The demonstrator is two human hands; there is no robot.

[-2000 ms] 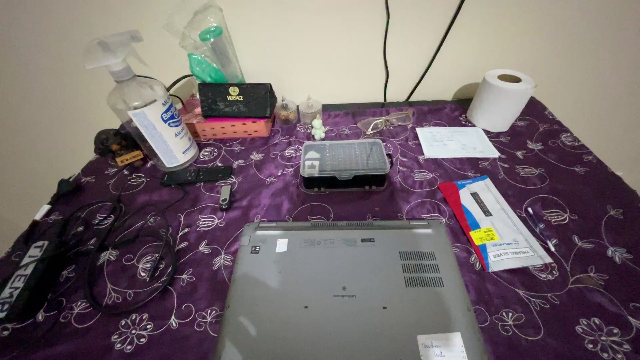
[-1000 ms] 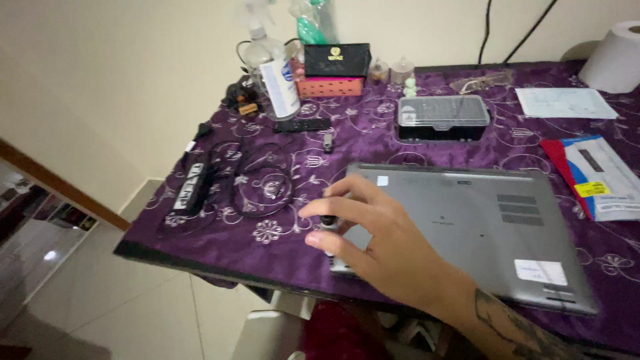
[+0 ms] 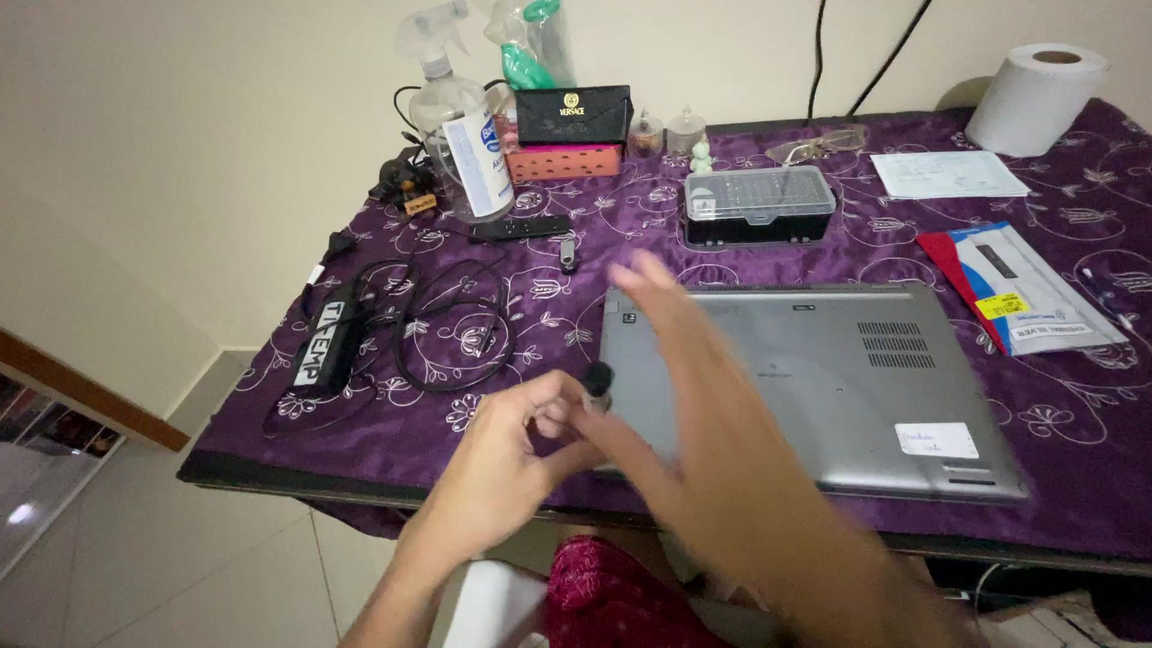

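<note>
A grey laptop [image 3: 792, 396] lies upside down on a purple embroidered tablecloth, its vented underside facing up. Over its left edge, my left hand [image 3: 513, 459] has its fingers closed around a small black-topped object [image 3: 597, 380], perhaps a screwdriver handle; most of it is hidden. My right hand [image 3: 711, 414], blurred, is above the laptop, its thumb close to that object and its other fingers raised apart. Behind the laptop stands a black case with a clear lid [image 3: 760, 207]. To the right lies a thermal paste packet [image 3: 1021, 288] with a yellow sticker.
A power adapter [image 3: 326, 346] and its coiled cable [image 3: 459, 315] lie at left. Behind them are a spray bottle [image 3: 463, 144], a remote control [image 3: 522, 227] and a USB stick [image 3: 567, 256]. Glasses [image 3: 819, 144], a paper [image 3: 949, 174] and a paper roll [image 3: 1035, 101] are at back right.
My left hand has come into view and closed around the small black-topped object. My right hand, by the laptop's left edge one second ago, is now raised with fingers spread. The view has shifted.
</note>
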